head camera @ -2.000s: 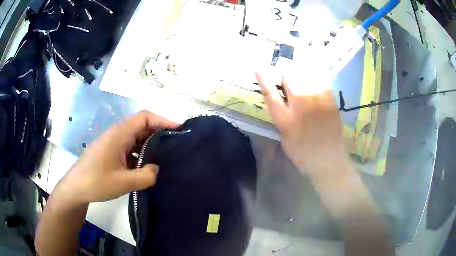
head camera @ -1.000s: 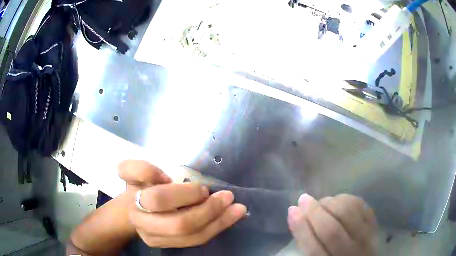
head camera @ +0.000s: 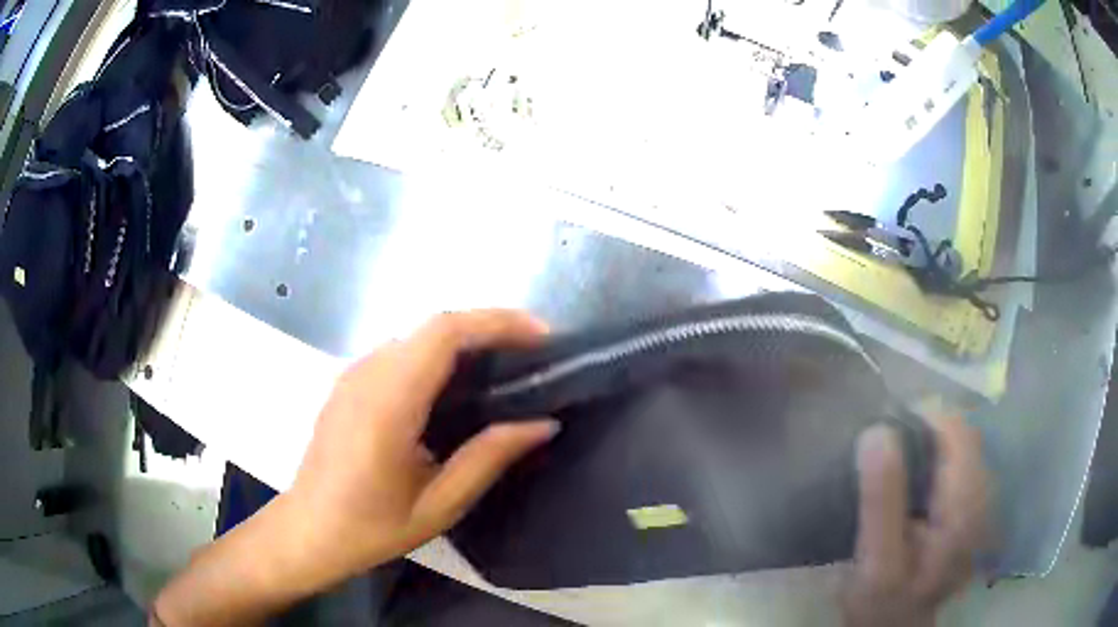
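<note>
A black bag panel (head camera: 736,465) lies sideways in front of me over the metal plate's front edge. Its silvery zipper (head camera: 687,331) curves along the far edge, and a small yellow label (head camera: 657,517) shows near its front edge. My left hand (head camera: 405,429) grips the panel's left end between thumb and fingers. My right hand (head camera: 913,514), blurred, grips the right end, thumb on top. The undersides of the panel and the fingertips beneath it are hidden.
Black bag pieces with zippers (head camera: 110,233) hang at the left. The white template area (head camera: 589,110), brightly lit, lies ahead, with yellow tape (head camera: 913,306) along its edge. Dark thread snips (head camera: 870,233) with a black cord lie on the right. A white lamp (head camera: 938,92) with a blue tube is upper right.
The panel, upright under my left hand two seconds ago and not clearly visible one second ago, now lies sideways between both hands. My hands have moved apart.
</note>
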